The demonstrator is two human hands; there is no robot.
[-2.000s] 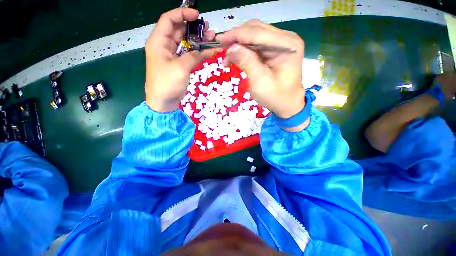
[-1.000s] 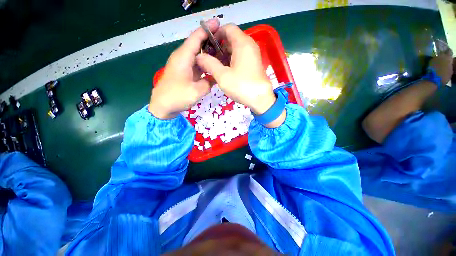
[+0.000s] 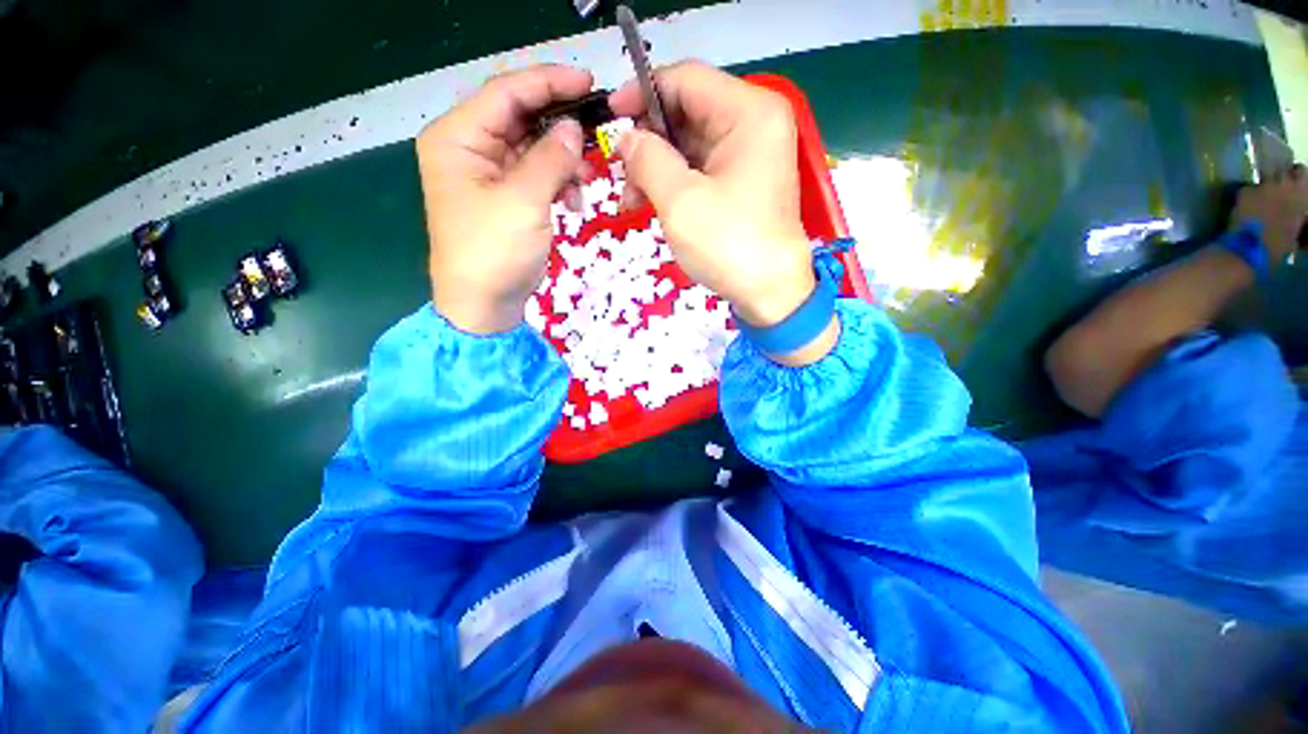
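Note:
My left hand holds a small black electronic module between thumb and fingers, above the far edge of the red tray. A yellow and white spot shows at the module's right end. My right hand holds the grey tweezers, which point up and away, and its thumb and finger touch the module's right end. Whether the spot is part of the module I cannot tell. Many loose white pads lie heaped in the tray, below my hands.
Two stray white pads lie on the green surface near me. Black modules lie to the left, with a black tray at far left. A white curved strip runs beyond. Neighbours' blue sleeves show on both sides, one with a hand.
My hands have opened apart a little from their cupped position, so the module now shows. The tweezers stand more upright, farther right. Compared with the oldest frame, they have turned from lying sideways.

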